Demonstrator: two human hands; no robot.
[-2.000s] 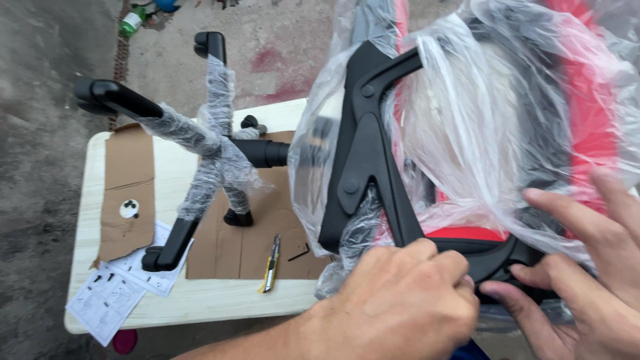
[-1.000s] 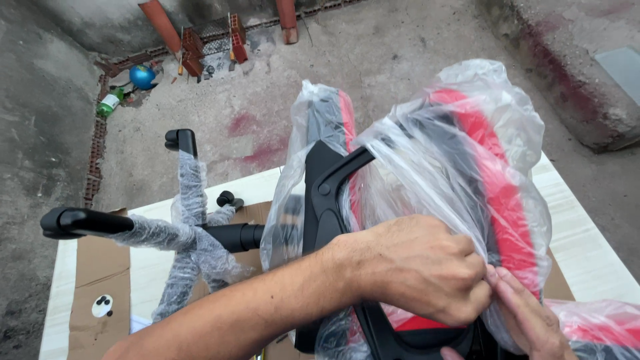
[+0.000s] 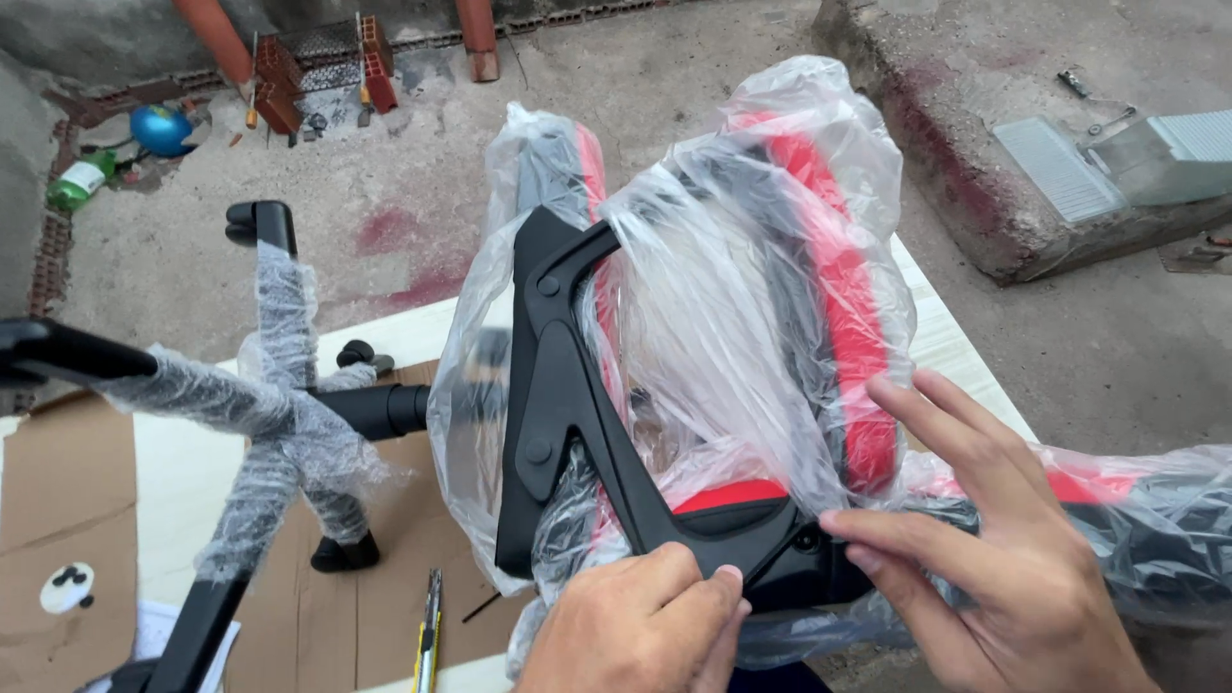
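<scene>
An office chair lies on its side, its red and black upholstery (image 3: 852,337) under clear plastic wrap (image 3: 703,318). A black plastic armrest (image 3: 563,385) is outside the wrap. At the armrest's lower end my left hand (image 3: 640,621) is closed on its edge, fingertips partly hidden. My right hand (image 3: 982,539) is beside the joint, thumb and index finger at the edge of the plastic; whether they pinch it I cannot tell. A round bolt hole (image 3: 805,541) shows between the hands. To the left is the black five-star base (image 3: 279,414), its legs wrapped in film.
A white table (image 3: 962,346) bears cardboard (image 3: 308,616), a yellow utility knife (image 3: 428,635), a thin black hex key (image 3: 481,606) and printed sheets (image 3: 154,630). On the ground beyond are bricks (image 3: 279,87), a green bottle (image 3: 82,181) and a blue ball (image 3: 161,130). A concrete ledge (image 3: 962,192) rises at the right.
Both hands were together at the plastic one second ago; they are now apart, the left lower on the armrest, the right to its right with fingers spread. The bolt hole now shows.
</scene>
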